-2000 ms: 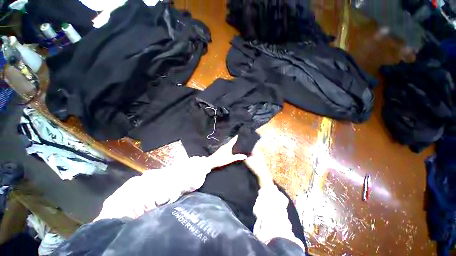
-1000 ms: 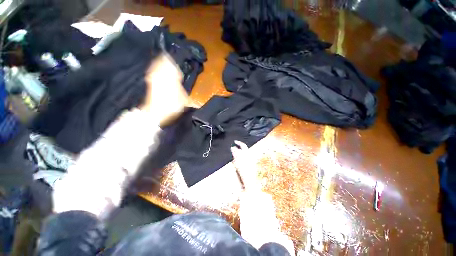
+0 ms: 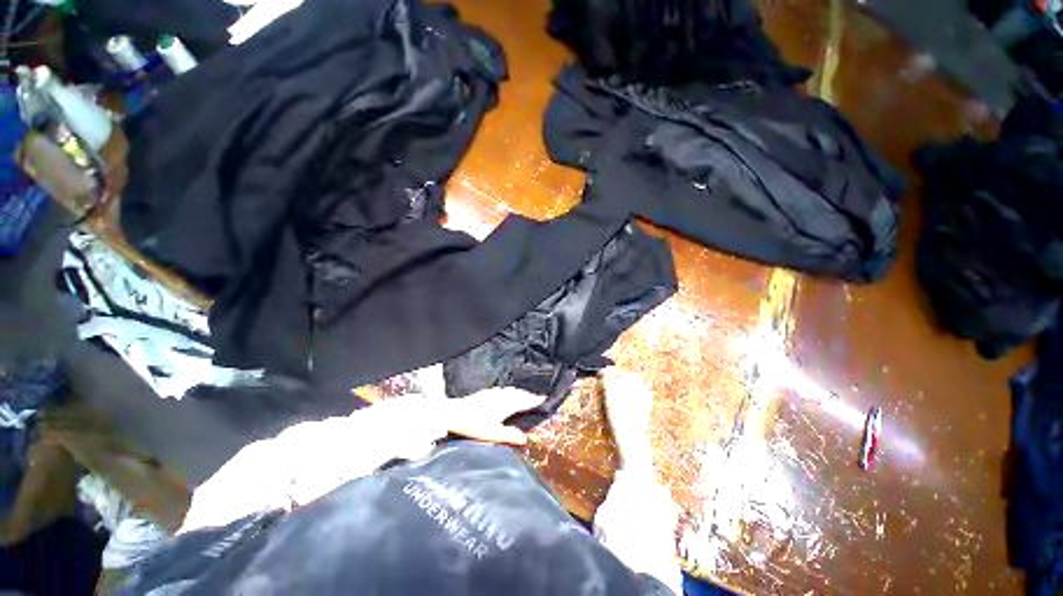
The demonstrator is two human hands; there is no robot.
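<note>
A black garment (image 3: 431,291) lies across the table in front of me. Its smooth cloth runs from the left heap toward the middle, and a shinier, wrinkled, lining-like part (image 3: 525,343) shows at its near right side. My left hand (image 3: 495,412) is at the garment's near edge, with fingertips against the black cloth and the thumb side apart. My right hand (image 3: 626,394) is just right of it, fingertips at the garment's near right corner. Both hands are overexposed, so their grip is unclear.
A large black garment heap (image 3: 268,140) lies left; black bundles lie at the far middle (image 3: 758,175) and right (image 3: 991,245). A small red item (image 3: 871,438) lies on the orange-brown table (image 3: 723,466). Thread spools (image 3: 175,54) stand at upper left. Pale striped cloth (image 3: 146,326) is at left.
My left hand reached to the left heap and has come back to the near edge. The garment now lies differently, with its lining-like side exposed; the pale thread no longer shows.
</note>
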